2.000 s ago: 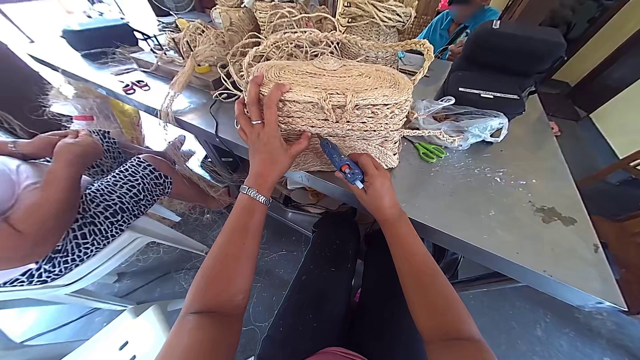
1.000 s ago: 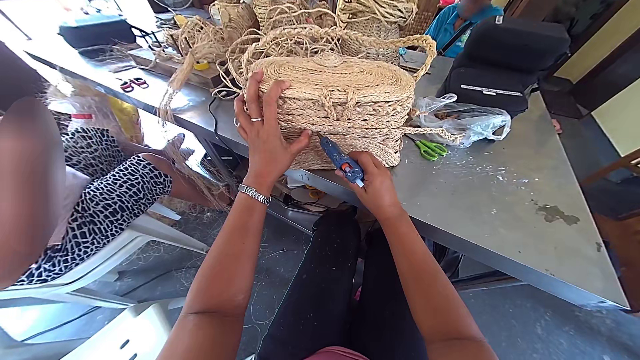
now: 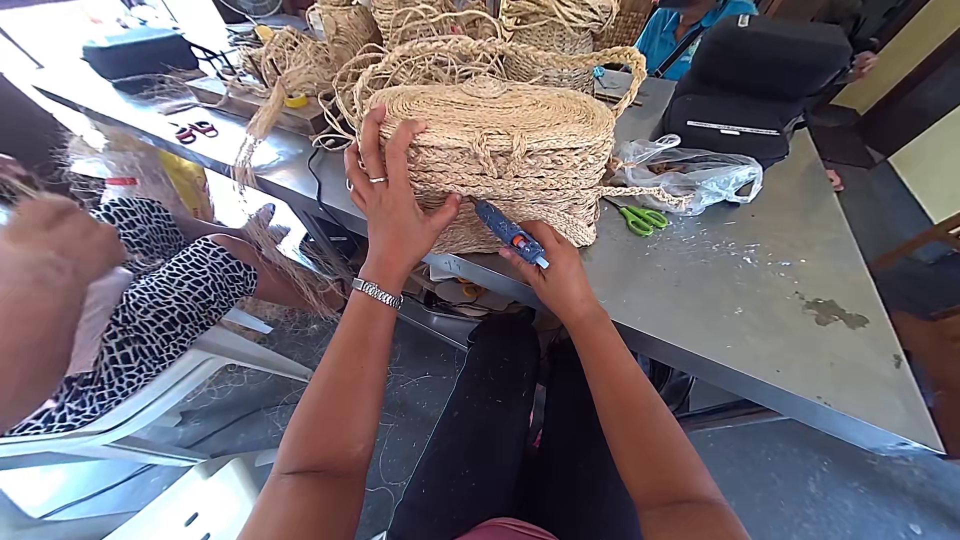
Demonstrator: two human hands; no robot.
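A bag of braided natural fibre (image 3: 525,169) lies at the table's near edge, its coiled oval panel facing up. My left hand (image 3: 394,184) presses on its left front side, fingers spread over the upper edge and thumb low near the nozzle. My right hand (image 3: 555,270) grips a blue glue gun (image 3: 506,229), its tip against the lower braids beside my left thumb. A short white end of glue stick shows at the gun's back. A loose braid (image 3: 649,193) runs from the bag's right side towards green-handled scissors (image 3: 643,219).
The metal table (image 3: 750,292) holds a clear plastic bag (image 3: 694,176), a black case (image 3: 731,120), loose fibre (image 3: 281,64), red-handled scissors (image 3: 196,132) and more woven pieces (image 3: 551,49) behind. A seated person (image 3: 150,300) is at left on a white chair (image 3: 217,352); another person (image 3: 679,34) is beyond the table.
The seated person at left has leaned forward and raised an arm, and their hands have moved. My hands and the glue gun stay in nearly the same place on the bag.
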